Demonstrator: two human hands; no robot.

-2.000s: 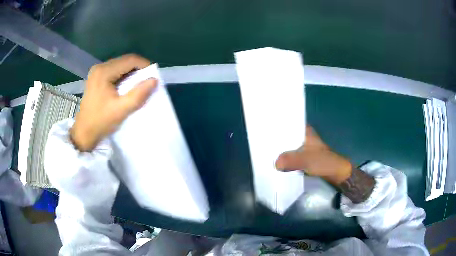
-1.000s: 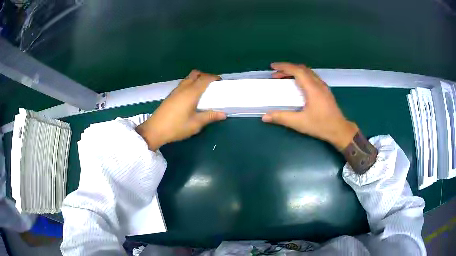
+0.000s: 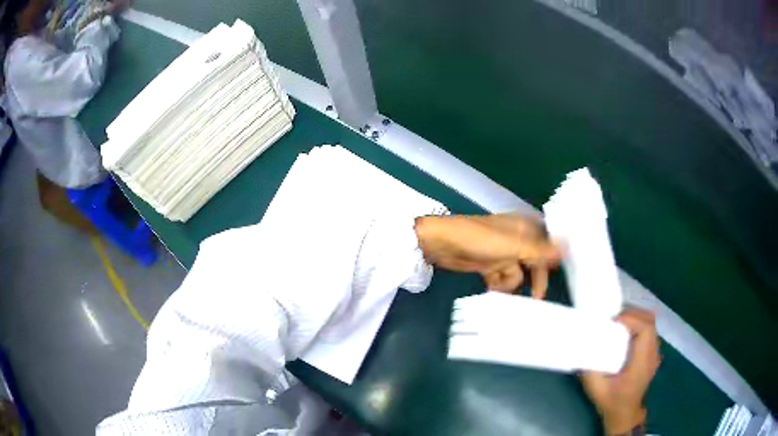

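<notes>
White card inserts [image 3: 533, 332] lie across in my right hand [image 3: 627, 370], which grips their right end above the green bench. Another bunch of white card [image 3: 589, 247] stands up at an angle from the same corner. My left hand [image 3: 495, 247] is at the left side of that upright bunch, fingers bent and blurred; whether it grips the card I cannot tell. A flat pile of white insert blanks [image 3: 333, 183] lies on the bench, partly under my left sleeve.
A tall cream-edged stack [image 3: 205, 128] stands at upper left, near a metal post [image 3: 341, 68]. A pale metal strip [image 3: 426, 162] borders the green conveyor. Another person's white sleeve [image 3: 60, 77] shows at far upper left. White frames [image 3: 738, 423] show at the lower right edge.
The view has swung left. The single block of card between both hands is now two bunches at an angle, held at the corner by my right hand. The flat pile shows more.
</notes>
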